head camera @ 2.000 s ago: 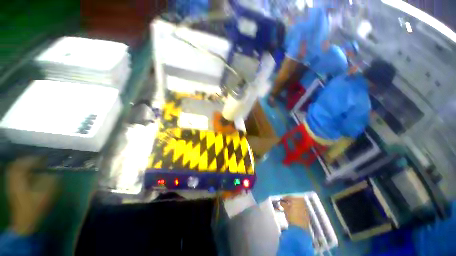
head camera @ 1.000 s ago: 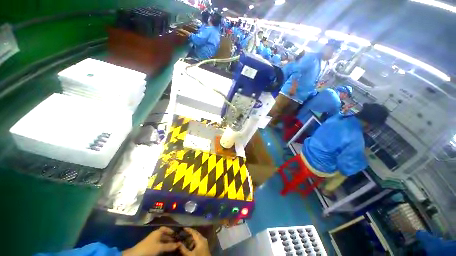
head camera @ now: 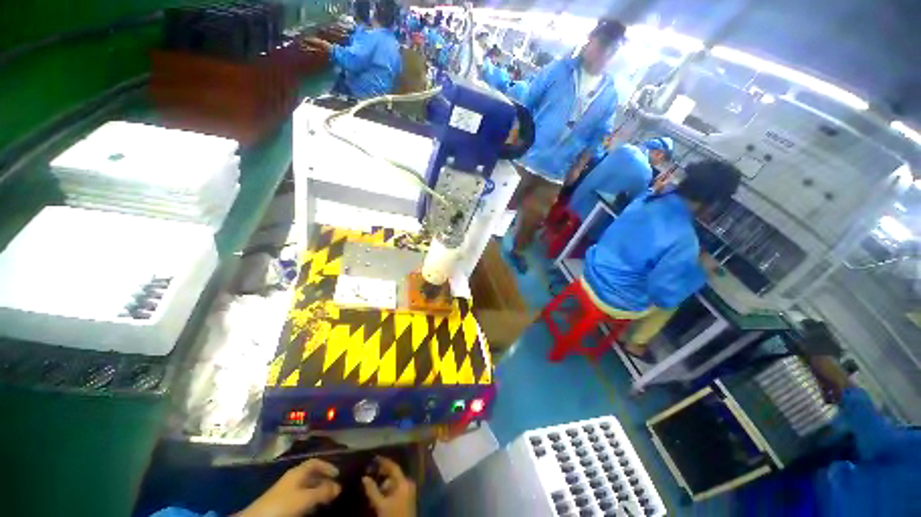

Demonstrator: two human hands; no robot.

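My left hand (head camera: 298, 489) and my right hand (head camera: 389, 489) are low in the frame, in front of the press, over a black area. Their fingers are bent and face each other, a little apart. A small dark workpiece seems to be at the right fingertips; against the black background I cannot make out its shape, or whether the left fingers hold anything. The foam part tray (head camera: 539, 471) at the lower right has rows of pockets with dark pieces. The press (head camera: 473, 127) has a blue head above an orange-brown fixture (head camera: 432, 294).
Stacked foam trays (head camera: 141, 167) and a white foam tray with a few dark parts (head camera: 91, 265) are on the green bench at left. Crumpled clear plastic (head camera: 230, 364) lies left of the press. A cardboard box (head camera: 502, 303) is behind it. People in blue smocks are at right and behind.
My hands have moved slightly apart from each other since a second ago. Two seconds ago they were wide apart, the right at the part tray. The view has shifted, showing more of that tray.
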